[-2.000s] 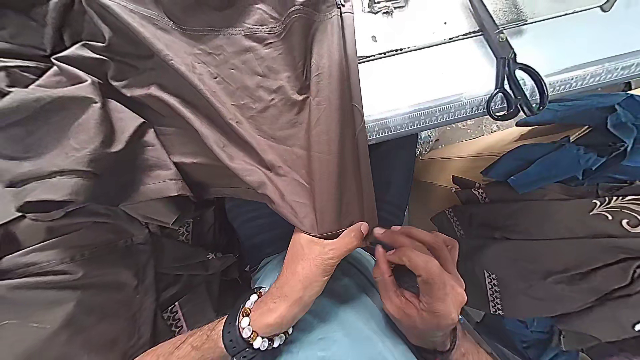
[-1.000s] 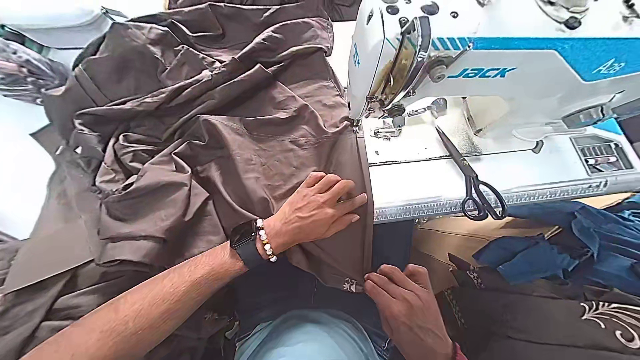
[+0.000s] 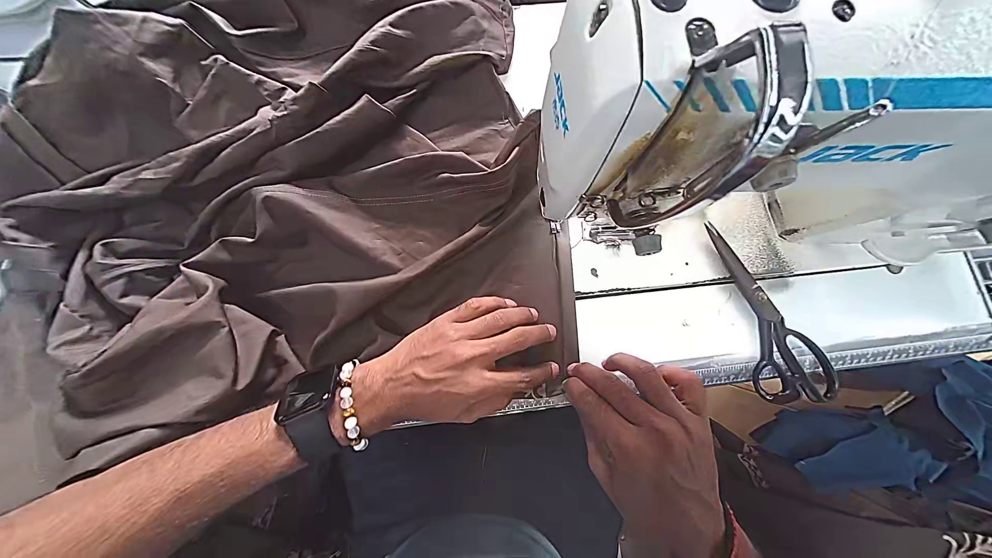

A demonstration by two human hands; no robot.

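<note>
A large brown fabric garment [image 3: 387,256] lies in folds over the left part of the sewing table, its straight right edge running under the presser foot [image 3: 555,227] of a white Jack sewing machine [image 3: 697,155]. My left hand [image 3: 465,360] rests flat on the cloth near its front edge, fingers slightly spread, with a watch and a beaded bracelet at the wrist. At the fabric's lower right corner, my right hand [image 3: 647,434] has its fingertips on the edge and pinches it. The thumb of that hand is mostly hidden.
Black-handled scissors [image 3: 767,318] lie right of the cloth, their handles over the table's front edge, along which a measuring scale [image 3: 721,372] runs. Blue cloth pieces [image 3: 860,453] and dark embroidered fabric [image 3: 806,504] lie below at the right.
Two seconds ago both hands held the cloth's corner near my lap; my left hand then moved onto the fabric. The corner now lies at the table's front edge. The view has shifted toward the machine.
</note>
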